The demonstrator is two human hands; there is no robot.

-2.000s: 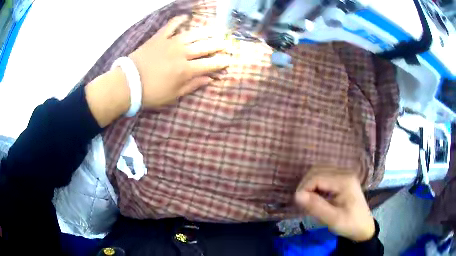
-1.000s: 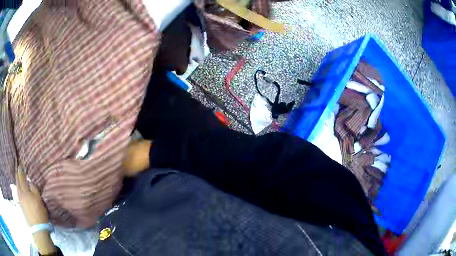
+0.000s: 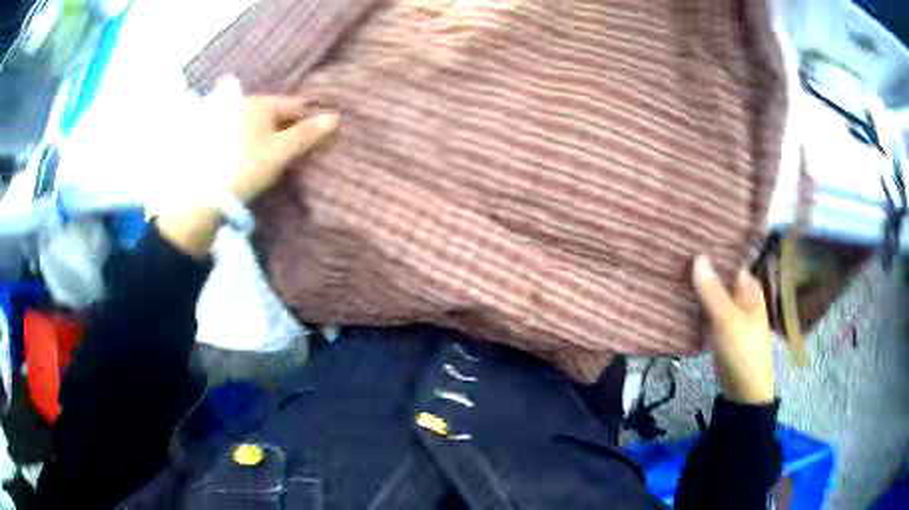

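Observation:
A red-brown and cream plaid garment piece (image 3: 518, 189) spreads over the white table and hangs over its front edge towards my lap. My left hand (image 3: 264, 149) grips its left edge, thumb on top of the cloth. My right hand (image 3: 733, 319) grips its right front edge, thumb on top and fingers partly hidden. White lining (image 3: 244, 299) hangs below my left wrist. The picture is blurred, and the machine head is not in clear view.
The white table (image 3: 140, 129) shows at the left. A tan strip (image 3: 792, 299) hangs at the right table edge. A blue crate (image 3: 802, 458) stands on the floor at lower right. A red object (image 3: 45, 364) is at the left. Black cord (image 3: 653, 398) lies below the cloth.
The view has swung back from the floor and crate to the table. The plaid piece is now spread wide between both hands, and my right hand is out from its edge near my lap.

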